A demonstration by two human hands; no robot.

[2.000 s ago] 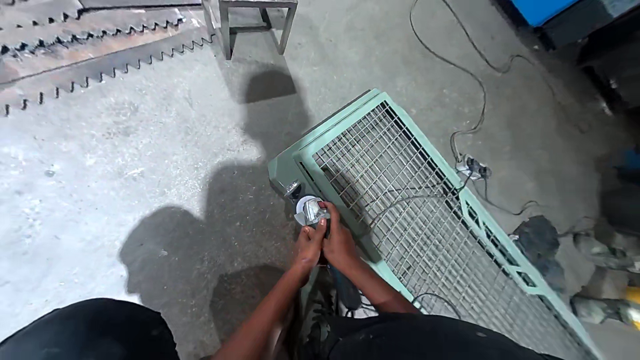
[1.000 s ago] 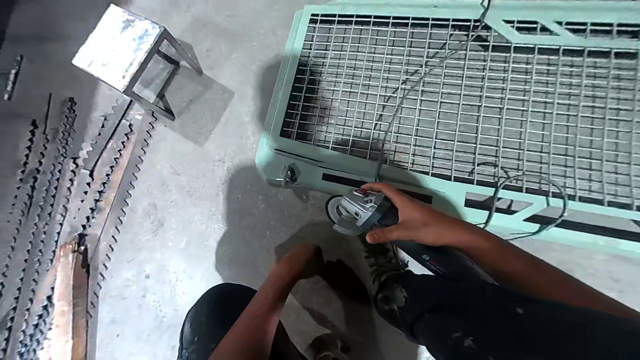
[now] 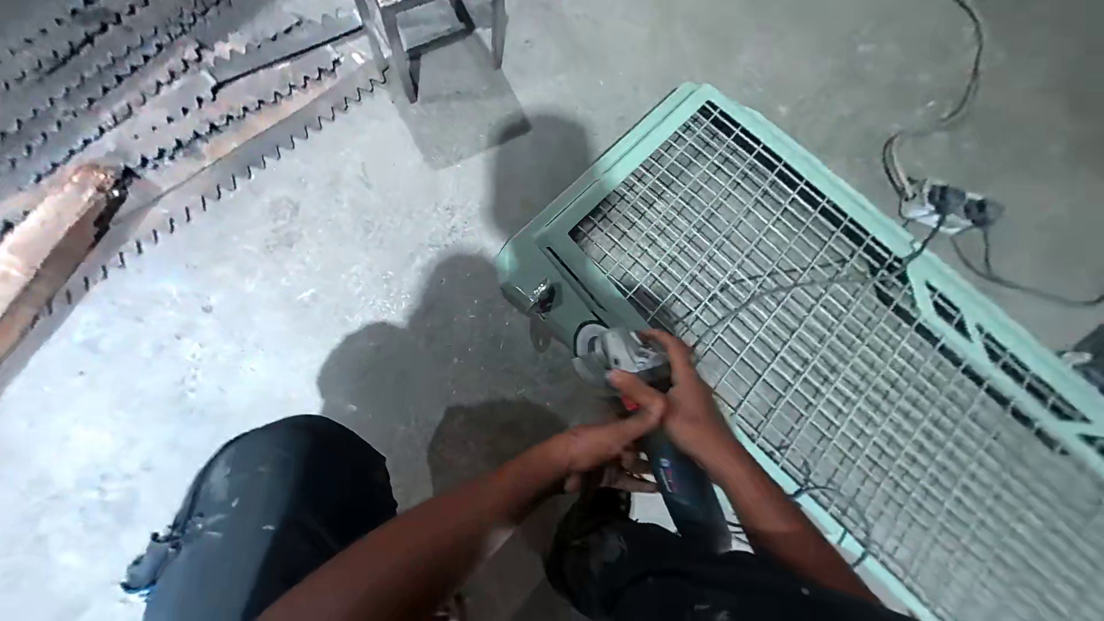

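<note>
An angle grinder (image 3: 681,483) with a dark body and a metal head lies between both my hands, low in the middle of the head view. My right hand (image 3: 686,397) wraps the far side of its gear head. My left hand (image 3: 617,435) grips it from the left, thumb near the head; its lower fingers are partly hidden. The grinding disc (image 3: 592,341) is beside the near edge of a green metal frame with wire mesh (image 3: 595,185); whether they touch I cannot tell. A shiny metal fitting (image 3: 541,296) sits at the frame's corner.
Toothed metal strips (image 3: 185,203) lie on the concrete floor at the upper left, with a rusty metal piece (image 3: 65,233). A metal stool (image 3: 401,52) stands at the top. A cable crosses the mesh to a socket block (image 3: 944,205) at the right. My knees flank the work.
My left hand, apart from the grinder one second ago, now holds it along with my right. The grinder's disc has come to the frame's edge. The view has turned.
</note>
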